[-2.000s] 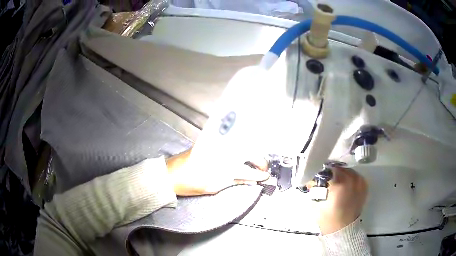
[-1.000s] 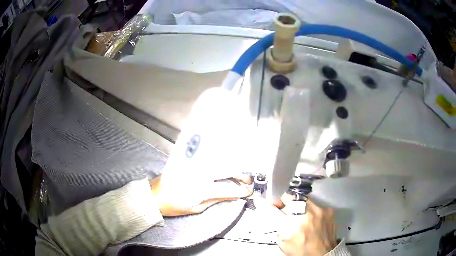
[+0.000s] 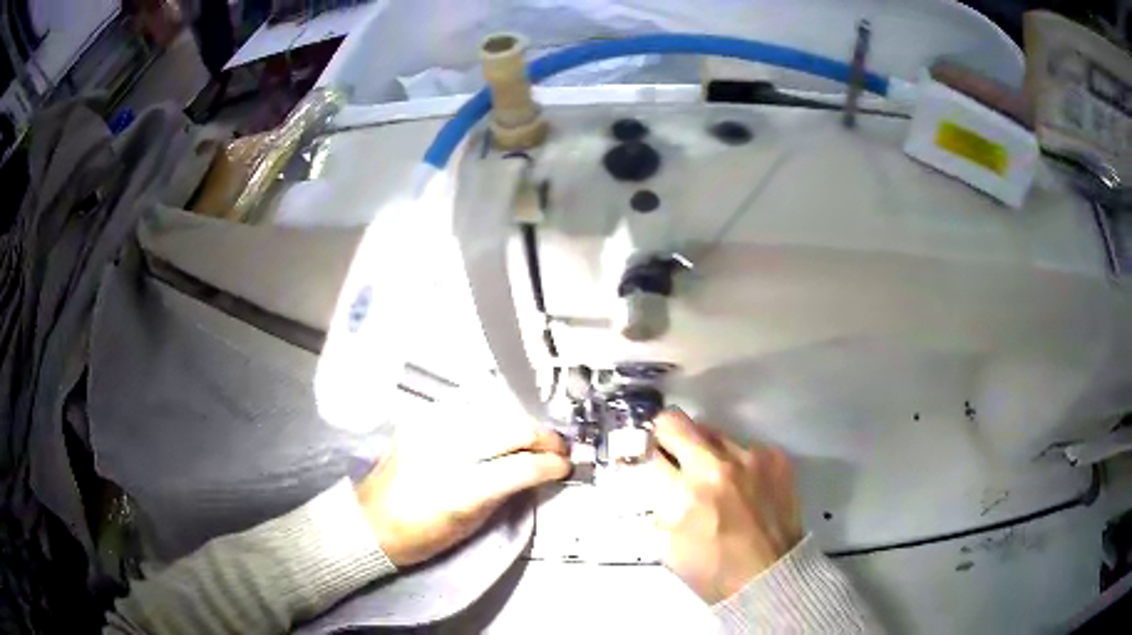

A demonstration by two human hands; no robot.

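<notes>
Large taupe-grey cloth (image 3: 211, 409) lies at the left, and part of it runs under my left hand. My left hand (image 3: 466, 484) rests on the cloth edge, its thumb and forefinger pinching the cloth just left of the presser foot (image 3: 583, 447). My right hand (image 3: 720, 502) is right of the presser foot, fingers curled near the needle area; whether it holds anything is hidden. The white sewing machine head (image 3: 770, 298) stands over the work. Glare from the light washes out the cloth edge near the needle.
A blue hose (image 3: 658, 50) arches from a cream fitting (image 3: 509, 93) across the top of the machine. A tension knob (image 3: 646, 304) is on the head. A white box with a yellow label (image 3: 972, 146) is at the upper right. More grey cloth (image 3: 62, 248) is heaped at far left.
The view has shifted, so the machine appears further left and more upright. My right hand has moved from below the presser foot to its right side. My left hand stays at the cloth edge.
</notes>
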